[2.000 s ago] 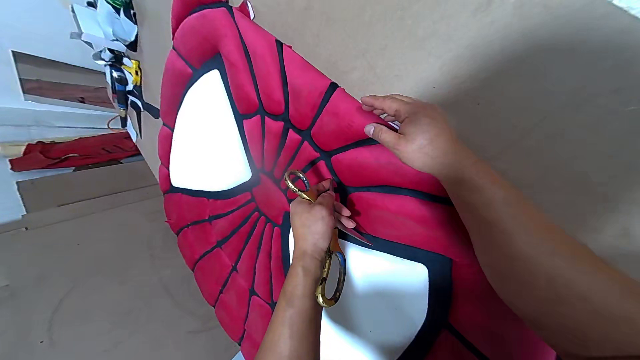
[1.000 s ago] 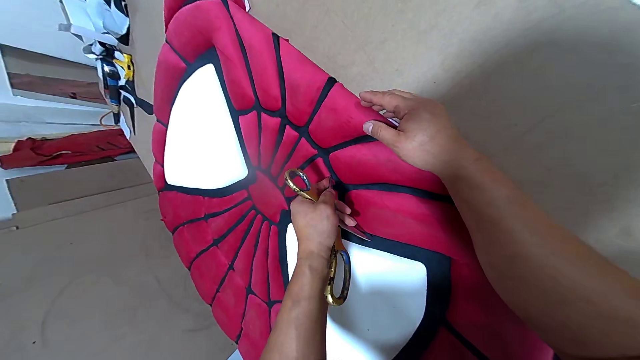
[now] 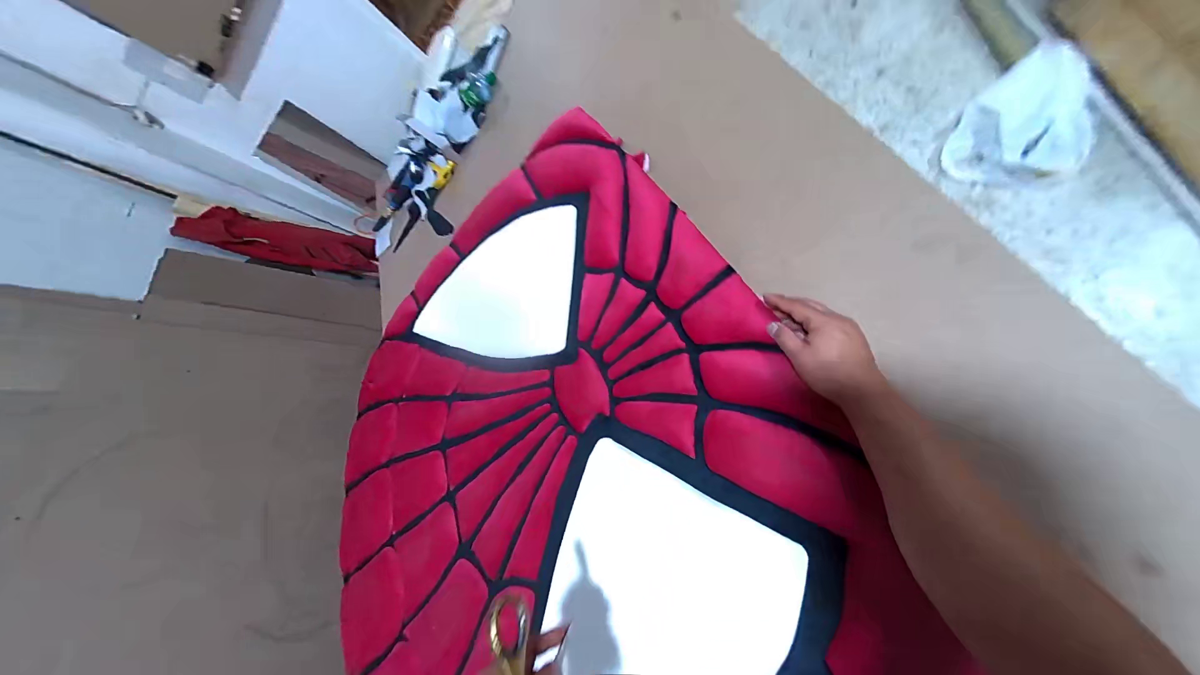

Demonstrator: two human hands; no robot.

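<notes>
A large padded Spider-Man mask piece [image 3: 656, 328], red with raised black web lines and two white eye panels, lies on a tan surface. My right hand [image 3: 825, 347] grips its right edge, thumb on top and fingers at the rim. At the bottom edge of the view, my left hand [image 3: 547, 652] is mostly cut off; it holds scissors with gold-coloured handles [image 3: 509, 628] over the lower part of the mask, by the lower white eye panel [image 3: 684, 562]. The scissors' blades cannot be seen.
Scraps, a bottle and tools, one with a yellow part [image 3: 441, 173], lie in a heap at the upper left. Red fabric [image 3: 272, 239] lies beyond the surface's left edge. A white plastic bag [image 3: 1022, 117] rests on the pale floor at upper right.
My left hand has moved with the scissors from the mask's middle to the bottom of the view. My right hand still holds the mask's edge. The view has shifted widely.
</notes>
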